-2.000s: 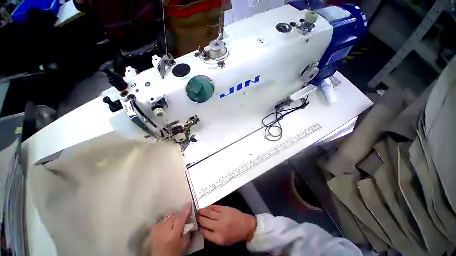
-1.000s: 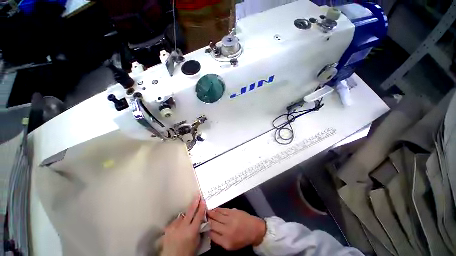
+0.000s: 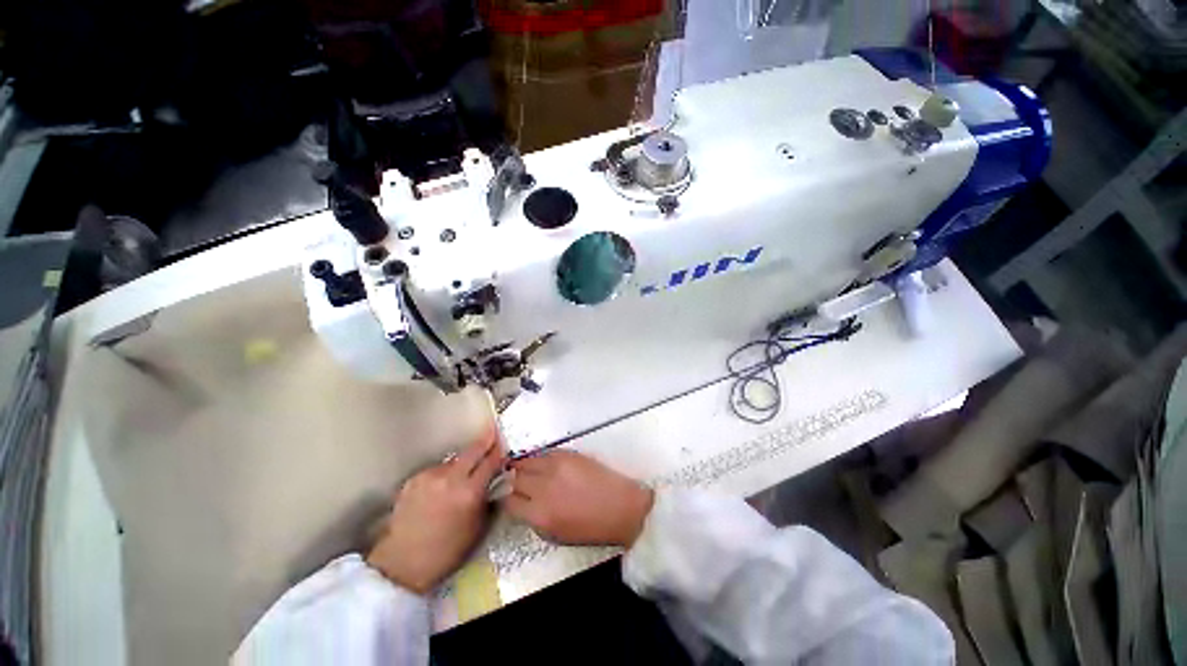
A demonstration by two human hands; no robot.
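A large beige fabric panel [image 3: 247,442] lies flat on the table, left of and under the head of the white sewing machine [image 3: 729,195]. Its right edge runs to the presser foot [image 3: 501,375]. My left hand [image 3: 440,514] lies on the panel near that edge, fingertips pinching the edge just in front of the presser foot. My right hand [image 3: 573,497] meets it from the right, fingertips on the same edge. A small pale piece shows between the fingertips. The needle tip is too small to tell.
A black cable [image 3: 768,377] lies on the table right of the needle. A printed ruler scale [image 3: 794,436] and yellow tape [image 3: 478,589] are near the front edge. Grey-brown panels [image 3: 1028,520] hang at the right. A stack of sheets [image 3: 24,481] stands at the far left.
Both hands have moved up along the panel edge, close to the presser foot. The panel has shifted away from me, further under the machine head. The yellow tape now shows. The view has shifted.
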